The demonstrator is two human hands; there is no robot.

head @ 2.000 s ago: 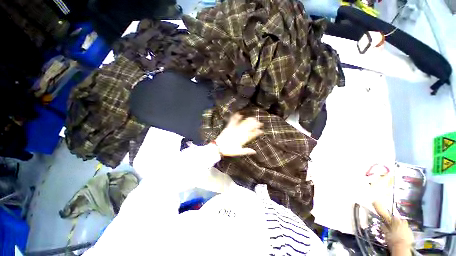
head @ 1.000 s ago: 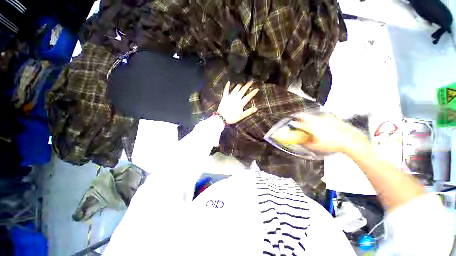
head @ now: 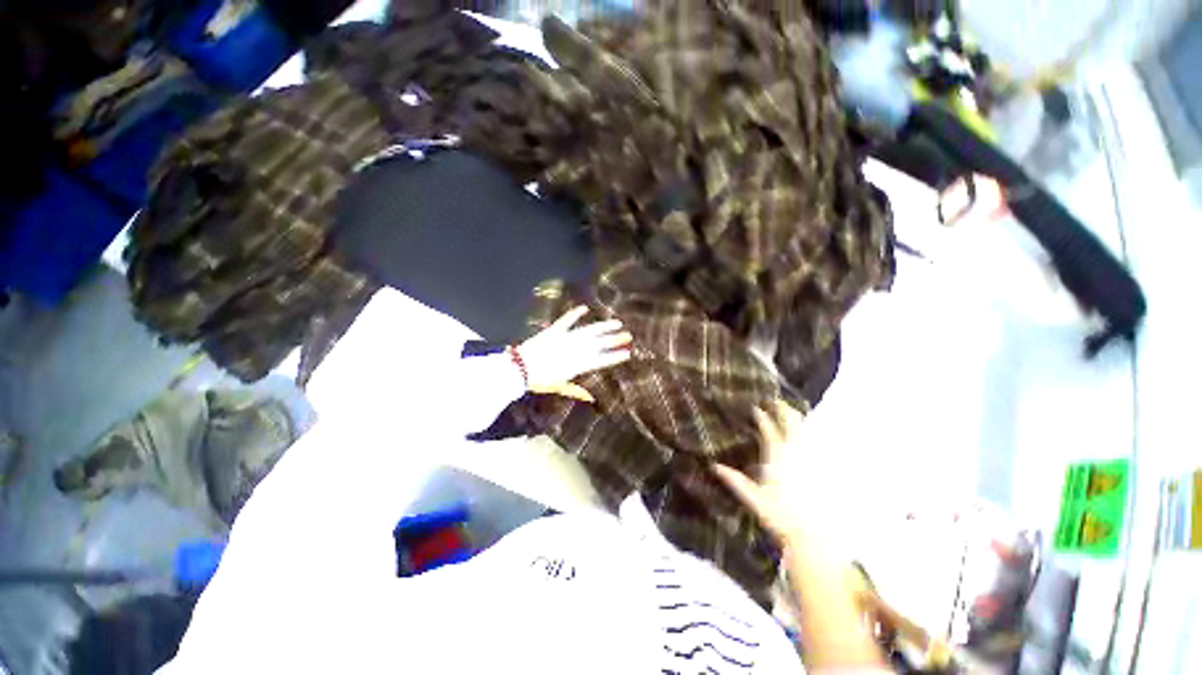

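A brown plaid garment piece [head: 686,376] with pale yellow check lines lies over the right part of the black padded board [head: 455,231] and hangs toward me. My left hand [head: 576,353] rests flat on its left part, fingers spread, a red band at the wrist. My right hand [head: 774,472] is at its right edge, slightly blurred, fingers apart and with nothing in it. Whether its fingertips touch the cloth cannot be told. No iron is clearly seen; the area by my right forearm is blurred.
A large plaid heap [head: 738,145] lies beyond the board and a smaller plaid pile [head: 251,224] left of its rounded end. A long black padded shape [head: 1055,237] is at the far right. Greyish cloth [head: 178,442] lies lower left. A green warning label [head: 1093,508] is at right.
One second ago my right hand held the iron over the piece; now it is empty at the piece's right edge. My left hand stays on the cloth. The view has turned.
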